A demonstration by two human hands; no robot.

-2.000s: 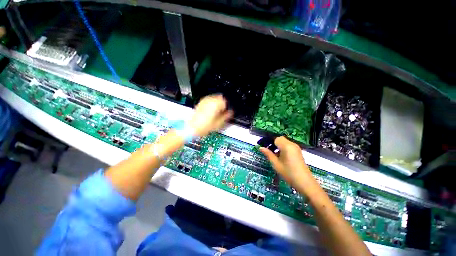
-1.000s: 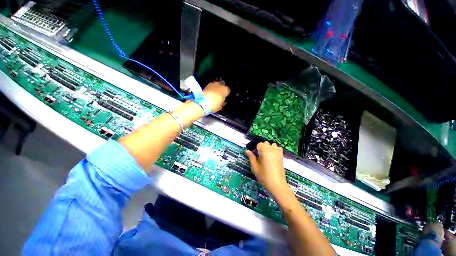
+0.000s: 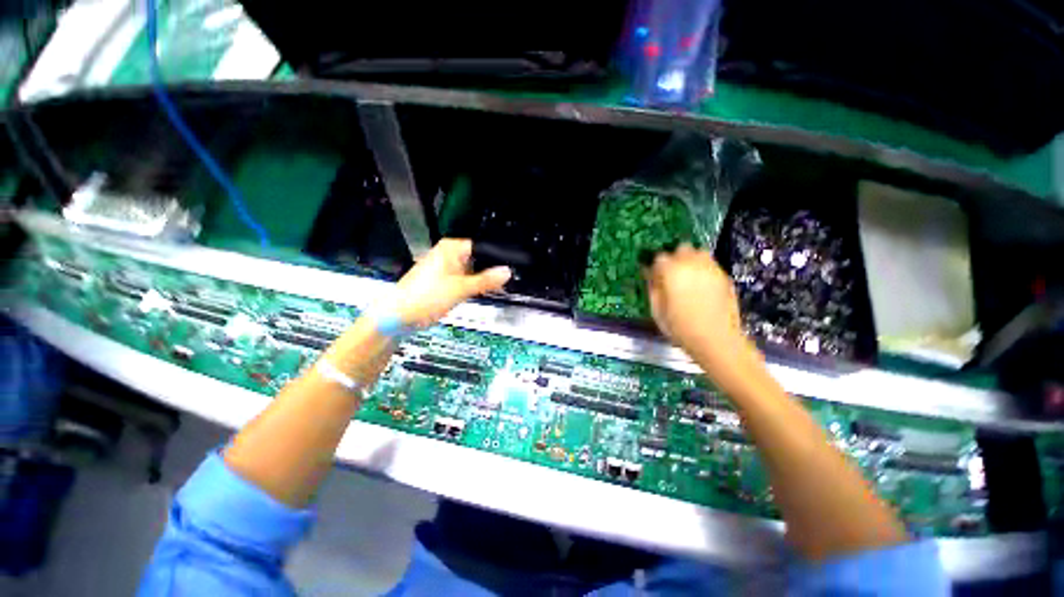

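My left hand [image 3: 441, 283] is over the conveyor's far rail at the front of the bin of black components [image 3: 531, 239]. Its thumb is spread from the fingers; whether it holds a part cannot be told. My right hand [image 3: 691, 301] is over the front of the green components [image 3: 624, 239], fingers bent down, dark finger cots at the tips. Whether it grips a piece is hidden. Green circuit boards [image 3: 560, 426] with black slotted connectors lie in the conveyor rail [image 3: 467, 470] below both hands.
Metallic components [image 3: 793, 280] fill the bin right of the green ones, then a pale tray [image 3: 916, 274]. A clear plastic bag [image 3: 712, 175] stands behind the green pieces. A metal post [image 3: 393, 175], blue cord [image 3: 204, 152] and shelf edge [image 3: 525, 109] are beyond.
My right hand has moved from the rail up over the green components. My left hand has drawn back from the black component bin and its thumb is now spread. The camera view has shifted.
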